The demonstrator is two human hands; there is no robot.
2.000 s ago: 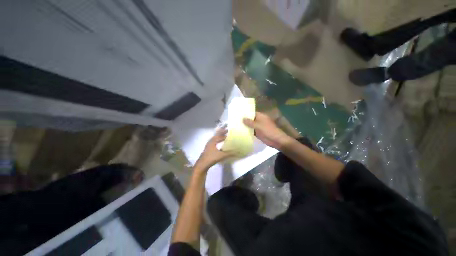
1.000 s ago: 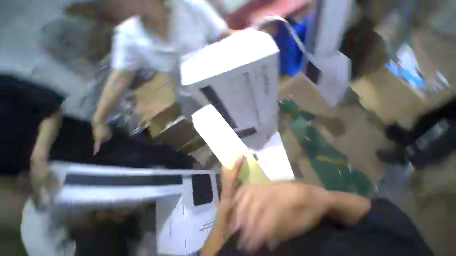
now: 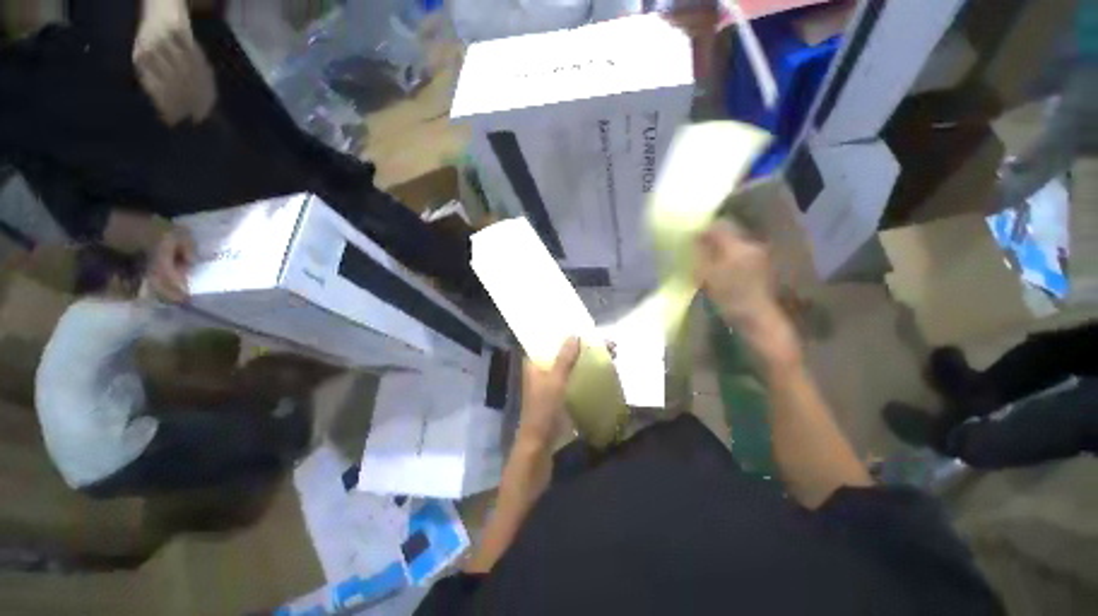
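Note:
My left hand (image 3: 552,388) holds a pale yellow label sheet (image 3: 530,289), white under glare, its lower end curling down below the fingers. My right hand (image 3: 730,274) holds another yellow piece (image 3: 708,181), raised to the right and blurred. Whether the two pieces are joined cannot be told. An upright white soundbar carton (image 3: 580,132) stands just beyond both hands. A white flap or panel (image 3: 642,355) shows low between the hands. No small sticker can be made out at my fingertips.
Another person's hand (image 3: 171,267) touches a white carton (image 3: 301,271) at the left. A person in a white top (image 3: 90,385) is low left. Blue-and-white printed sheets (image 3: 428,542) lie below. A blue crate (image 3: 789,84) and leaning carton (image 3: 885,60) are upper right; feet (image 3: 945,397) lower right.
My hands have moved apart; the right hand has risen to the right with a yellow piece. The view has swung up from the floor, and the left carton now shows its end panel.

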